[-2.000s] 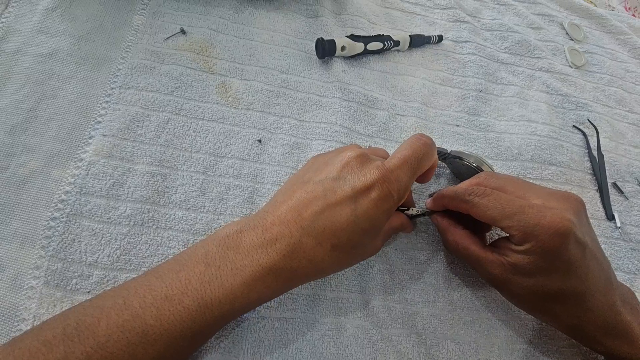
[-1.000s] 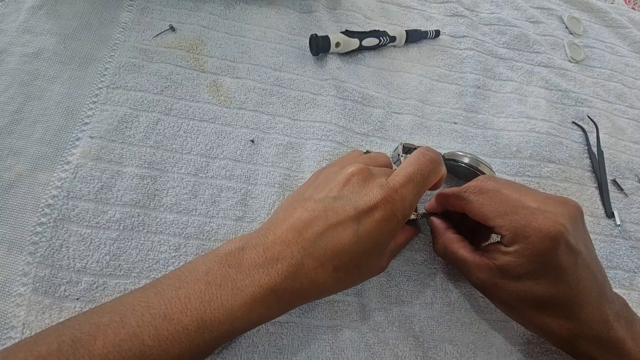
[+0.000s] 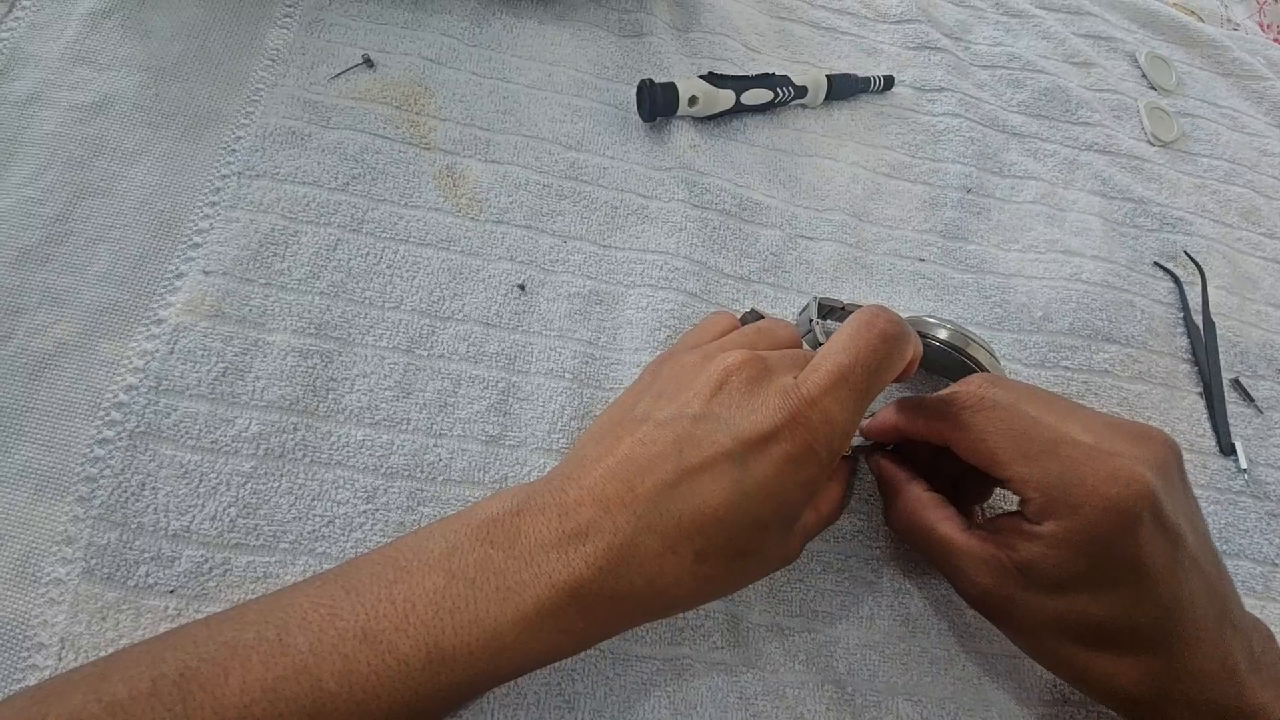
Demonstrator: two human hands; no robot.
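Note:
A wristwatch with a round metal case (image 3: 955,345) and a metal link bracelet (image 3: 822,318) is on the towel at right of centre, partly covered by both hands. My left hand (image 3: 735,430) grips the bracelet, its fingers curled round it. Facing it, my right hand (image 3: 1040,490) pinches a small dark piece at the bracelet's lower part between thumb and index finger, close to my left fingertips. What that piece is cannot be made out. The case lies just above my right index finger, its face turned away from view.
All lies on a white ribbed towel (image 3: 400,400). A black and white precision screwdriver handle (image 3: 755,95) is at the top. Black tweezers (image 3: 1205,350) lie at right beside small bits (image 3: 1246,395). Two pale discs (image 3: 1160,120) sit at upper right, a small pin (image 3: 352,67) at upper left.
More of the bracelet and the case shows above my left hand than two seconds ago. Both hands have stayed close together at the watch.

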